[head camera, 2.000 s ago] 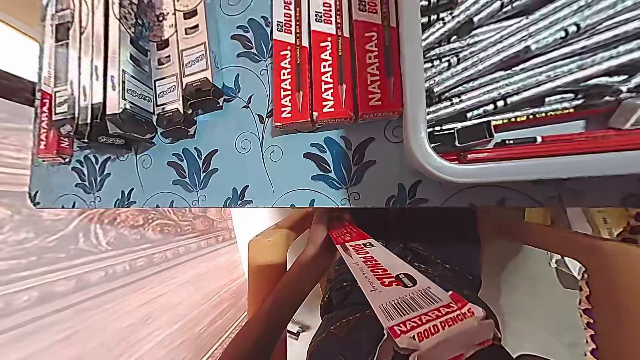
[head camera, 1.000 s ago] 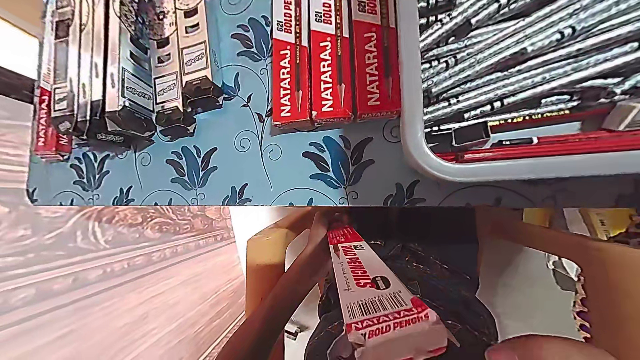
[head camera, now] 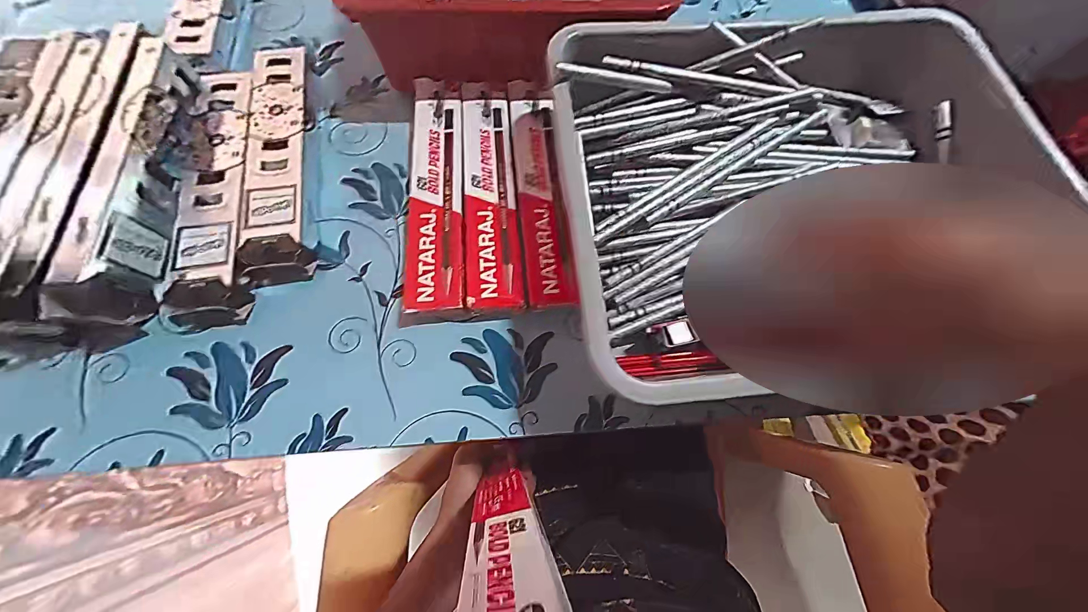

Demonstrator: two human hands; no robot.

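Below the table edge, my left hand (head camera: 486,459) grips the far end of a red and white Nataraj pencil box (head camera: 510,544), whose near end runs out of the frame. From the lower right, my right arm reaches up over the grey-white plastic tray (head camera: 599,340). A blurred patch covers my right hand (head camera: 884,289), so its fingers and anything in them are hidden. Silver-patterned pencils (head camera: 697,170) lie heaped in the tray, with red pencils (head camera: 667,365) along its near side. Left of the tray, three Nataraj boxes (head camera: 489,204) lie side by side.
Several black and white cartons (head camera: 204,204) lie at the left on the blue floral tablecloth (head camera: 340,365). A red container (head camera: 476,42) stands behind the Nataraj boxes. Wooden chair arms (head camera: 374,527) and dark clothing (head camera: 637,518) show below the table edge.
My right hand has risen from the bottom edge to over the tray. The box in my left hand now reaches beyond the bottom of the frame. The view has shifted, showing more of the table.
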